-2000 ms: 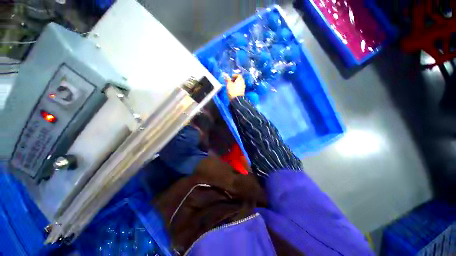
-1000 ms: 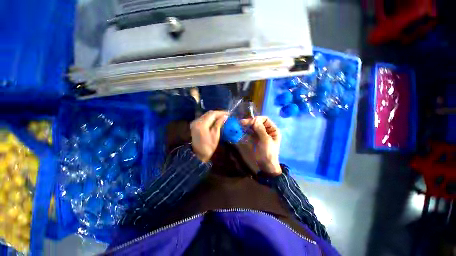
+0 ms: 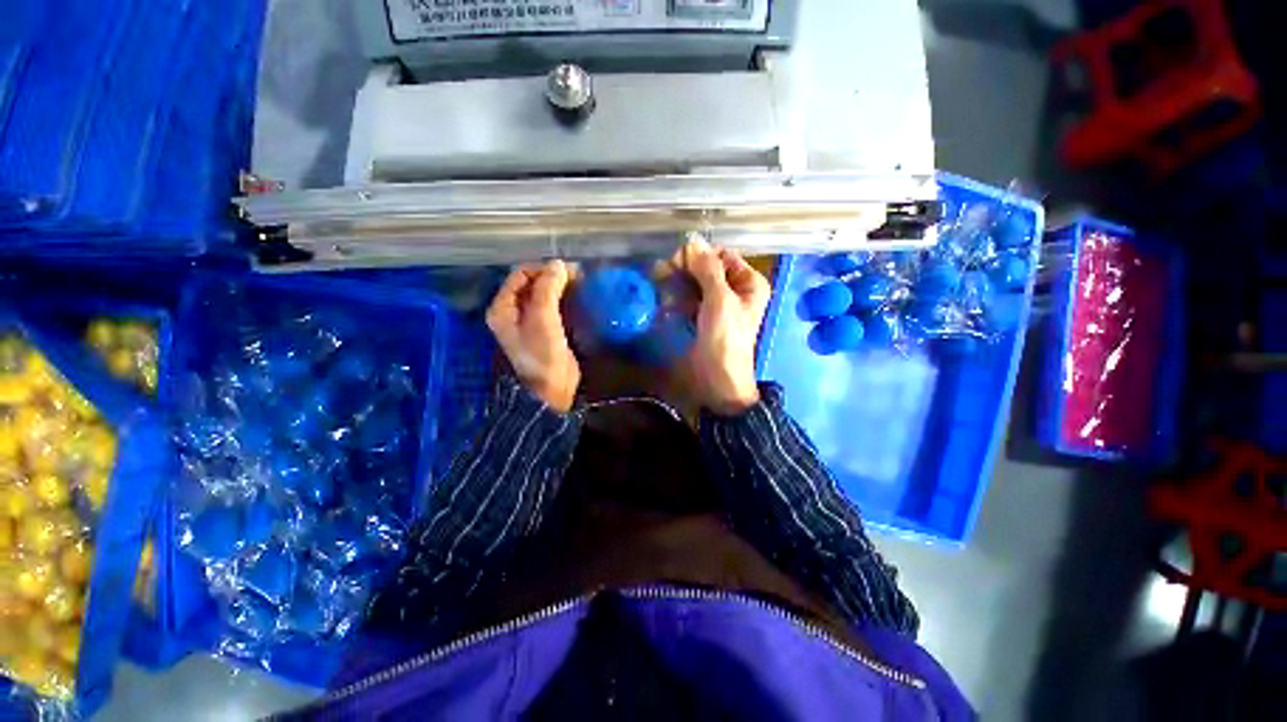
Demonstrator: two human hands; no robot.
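A blue ball [image 3: 617,303] in a clear plastic bag hangs between my hands, just below the sealing jaw [image 3: 593,222] of the grey-white heat sealer [image 3: 466,127]. My left hand [image 3: 535,330] pinches the bag's left side with thumb and fingers. My right hand [image 3: 726,319] pinches its right side, with the fingertips at the jaw's front edge. The bag is hard to see, and its upper edge at the jaw cannot be made out clearly. A second blurred blue shape shows below right of the ball.
A light blue crate [image 3: 864,487] with blue balls stands at the right, a crate of pink items [image 3: 1108,346] beyond it. A darker blue crate [image 3: 435,374] of bagged blue balls and a crate of yellow balls [image 3: 50,494] are at the left. Red stools [image 3: 1150,85] stand far right.
My right hand has left the right crate. Both hands now hold the bagged ball and have moved up to the sealing jaw, farther apart than one second ago. The view has turned to face the sealer.
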